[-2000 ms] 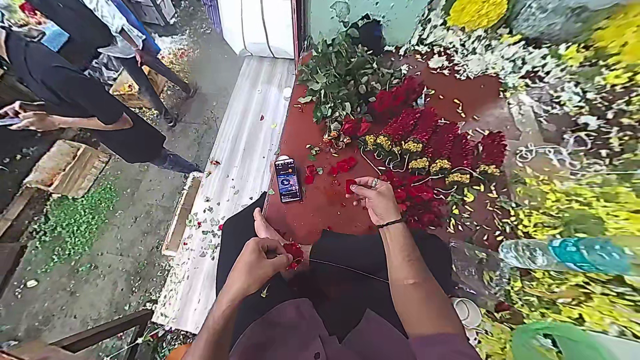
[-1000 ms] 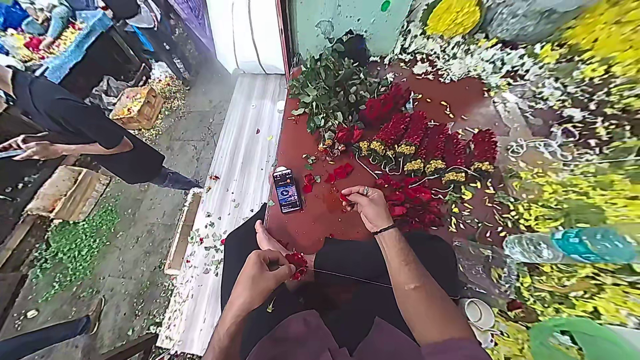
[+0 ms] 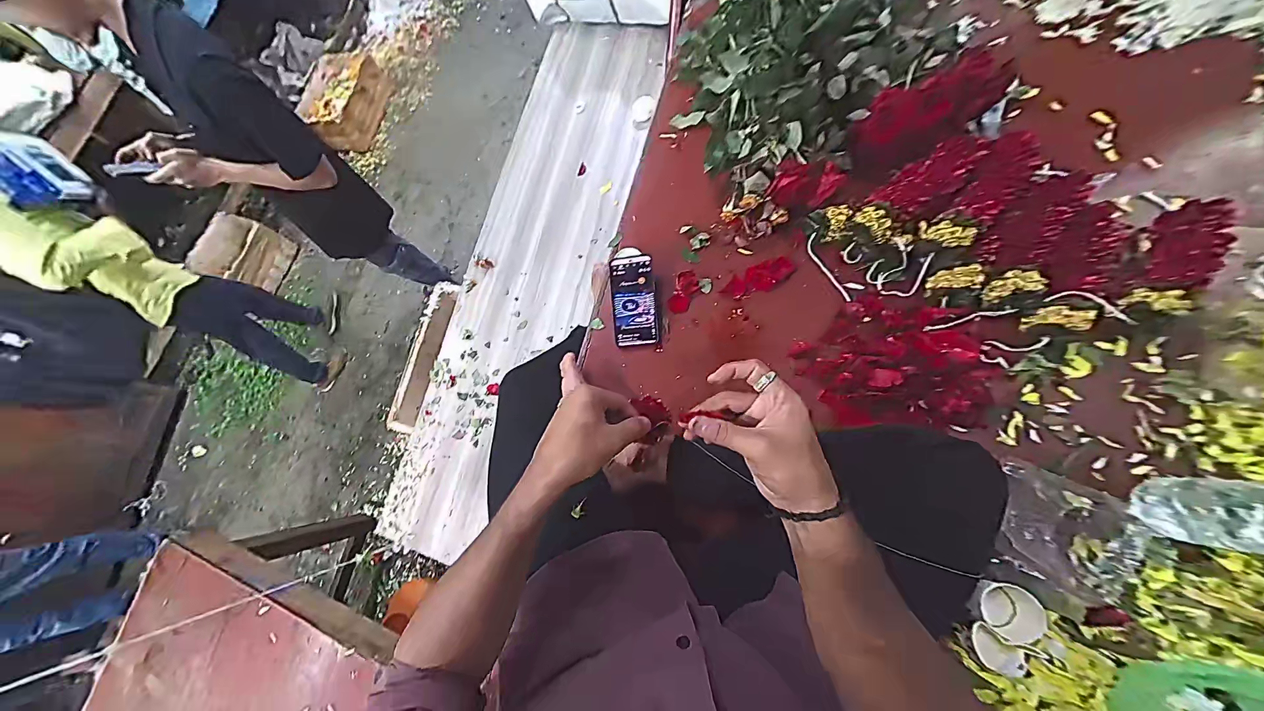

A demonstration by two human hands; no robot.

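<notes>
Above my lap, my left hand [image 3: 595, 432] pinches a small cluster of red petals [image 3: 652, 413]. My right hand [image 3: 765, 433], with a ring and a dark bracelet, holds a red petal [image 3: 699, 419] close to that cluster. A thin thread [image 3: 726, 466] runs from between the hands under my right wrist. Loose red petals [image 3: 758, 277] lie on the red surface [image 3: 681, 212] beyond my hands, near a smartphone [image 3: 634, 301] with its screen lit. Further right are a heap of red petals [image 3: 894, 360] and red garland pieces with yellow flower ends [image 3: 1062, 232].
Green leafy stems [image 3: 780, 74] lie at the back. Two white cups [image 3: 1012, 614], a clear plastic bottle [image 3: 1200, 512] and yellow petals [image 3: 1175, 602] are at my right. To the left are a white striped board [image 3: 553, 197], a wooden crate [image 3: 346, 99] and other people.
My right hand has moved from beside the loose petals on the red surface to my left hand, bringing a red petal. A person in yellow-green clothing has come into view at the left.
</notes>
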